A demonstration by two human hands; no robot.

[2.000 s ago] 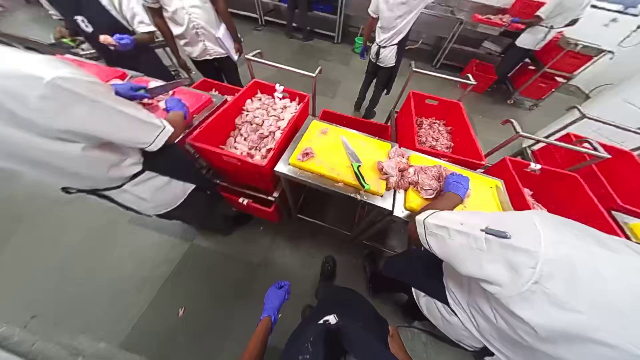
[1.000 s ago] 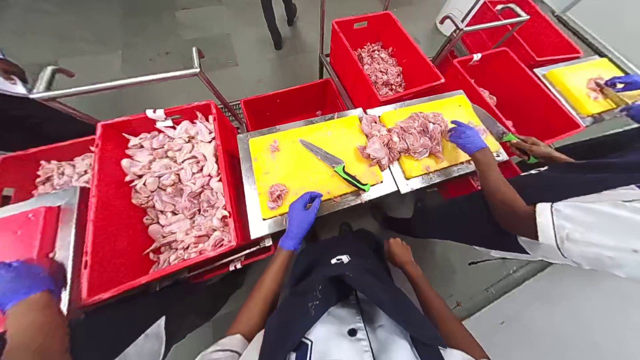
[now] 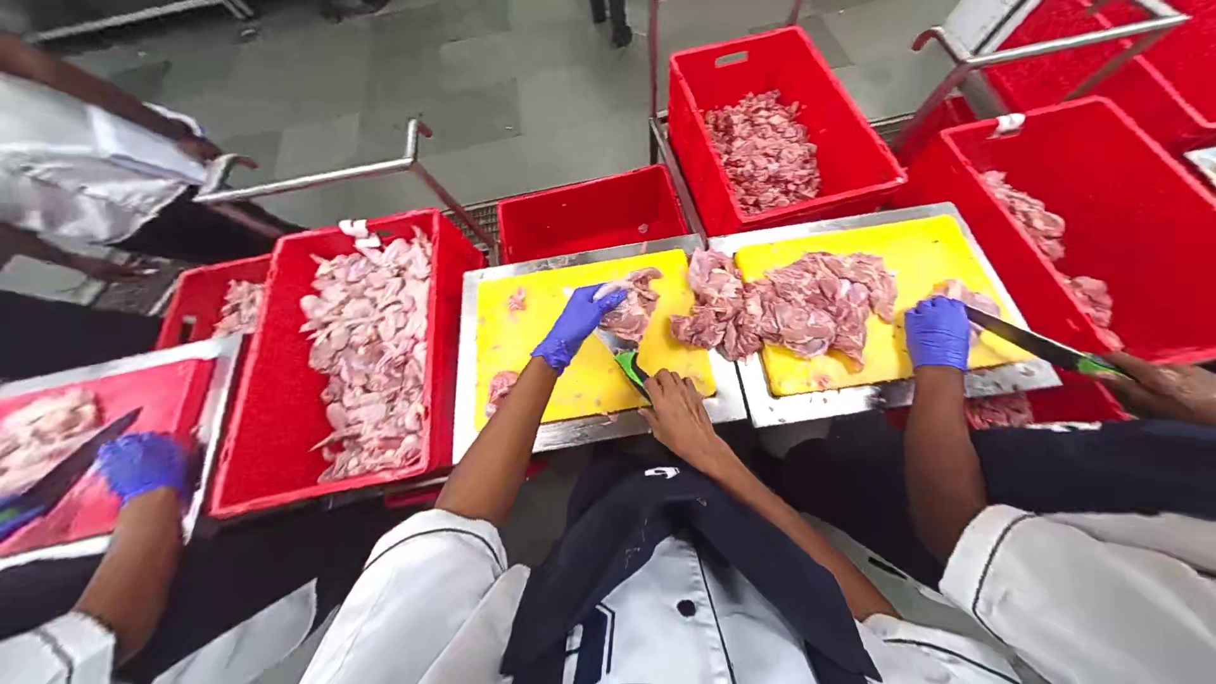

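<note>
My left hand [image 3: 573,328], in a blue glove, grips the edge of a piece of raw chicken meat [image 3: 632,306] over the yellow cutting board [image 3: 570,380]. My bare right hand [image 3: 676,408] is at the board's front edge, closed around the green and black handle of a knife [image 3: 631,369]; much of the blade is hidden under the meat. A pile of raw meat [image 3: 803,304] spans from the right side of my board onto the neighbouring yellow board [image 3: 936,247]. Small scraps [image 3: 501,388] lie at the left of my board.
A red crate of chicken pieces [image 3: 372,351] stands left of my board. Behind are a red crate [image 3: 594,217] and one with meat [image 3: 765,152]. At right, a co-worker's gloved hand [image 3: 938,332] is near a long knife [image 3: 1026,340]; another co-worker's gloved hand [image 3: 142,465] and knife are at left.
My left hand has come forward from the board's front edge and taken hold of meat. My right hand has moved up and closed on the knife, which lay on the board before.
</note>
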